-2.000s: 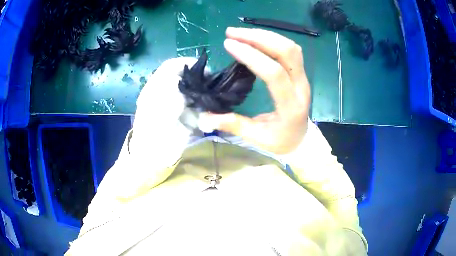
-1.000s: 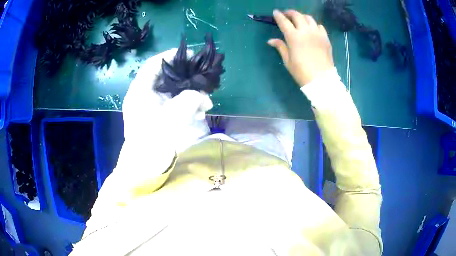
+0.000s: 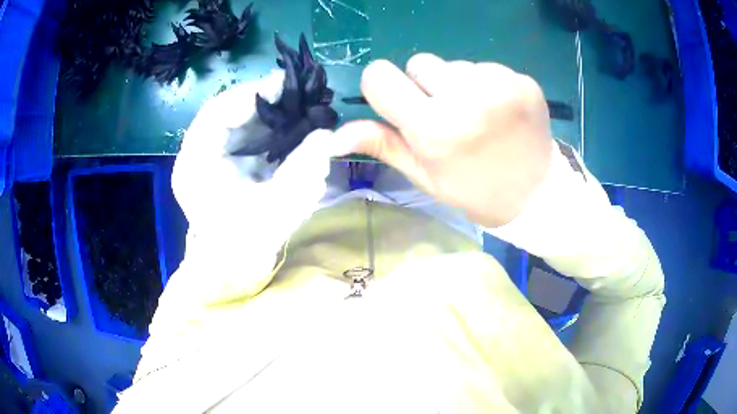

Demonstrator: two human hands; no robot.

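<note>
A black spiky hair part is held in my gloved left hand, above the bench's near edge, with its spikes pointing up and to the left. My bare right hand is closed around the slim black knife. The knife's front end shows left of my fingers, near the part, and its rear end sticks out to the right behind my hand. My right thumb is close to or touching my left fingertips. The knife's tip is hard to make out.
A large heap of black spiky parts lies at the bench's left. A few dark parts lie at the right of the green mat. Blue bins stand at both sides and below left, such as the bin.
My right hand picked up the knife from the mat and came back beside the left hand. The part in my left hand has turned and tilted. The view has shifted slightly.
</note>
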